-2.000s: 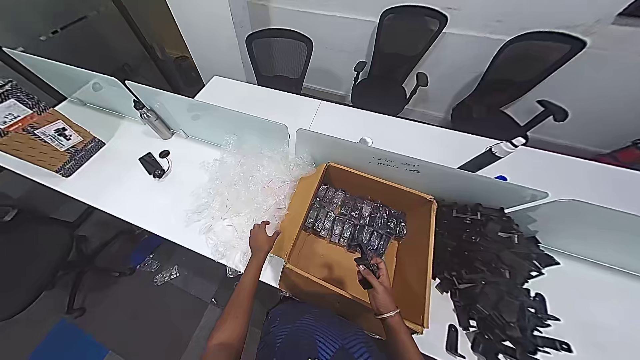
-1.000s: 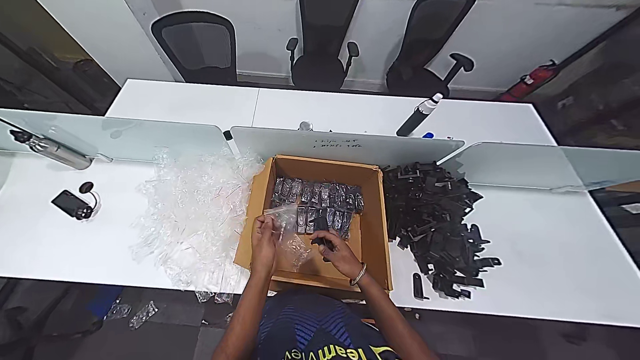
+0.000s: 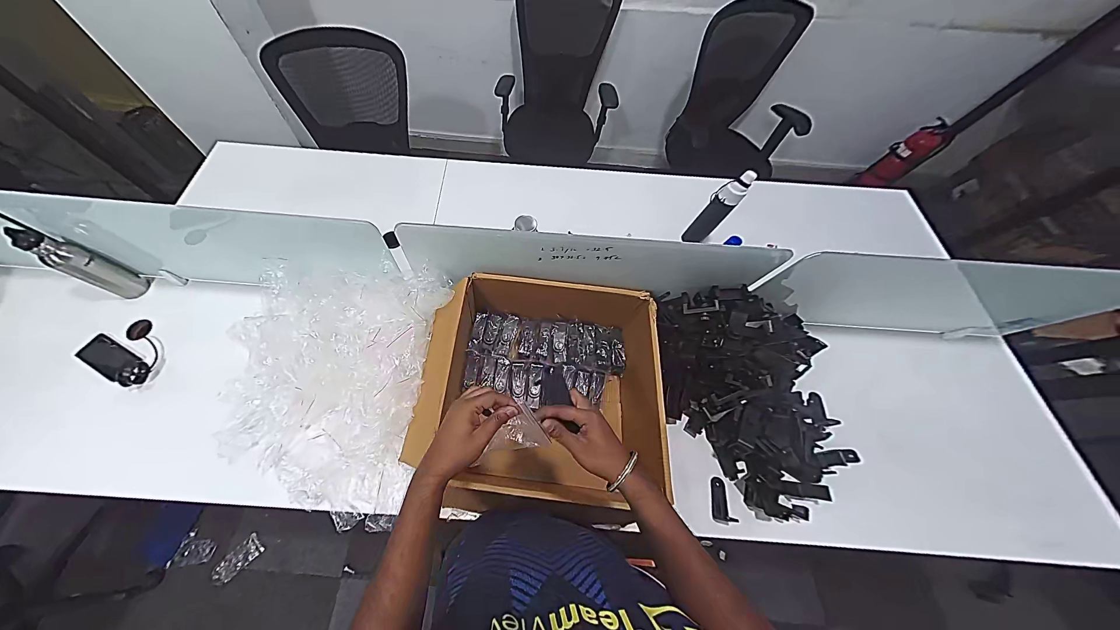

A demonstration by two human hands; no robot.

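Over the open cardboard box (image 3: 647,350), my left hand (image 3: 468,430) pinches a small clear plastic bag (image 3: 522,430). My right hand (image 3: 591,436) holds a black plastic part (image 3: 556,387), and its fingertips meet the edge of the bag. Two rows of black parts in clear bags (image 3: 547,341) lie in the box beneath. Left of the box spreads a heap of clear plastic bags (image 3: 341,376). A pile of loose black plastic parts (image 3: 752,394) lies to its right, with one part (image 3: 719,500) apart near the table edge.
Glass dividers (image 3: 595,258) run behind the box. A metal bottle (image 3: 92,267) and a small black device with a cable (image 3: 114,359) are on the left of the white table (image 3: 919,437). Beyond the divider stands a dark bottle with a white top (image 3: 717,208). Office chairs (image 3: 337,87) are behind.
My left hand, bare two seconds ago at the box's left edge, took hold of a clear bag and has since moved closer to my right hand. The view has shifted.
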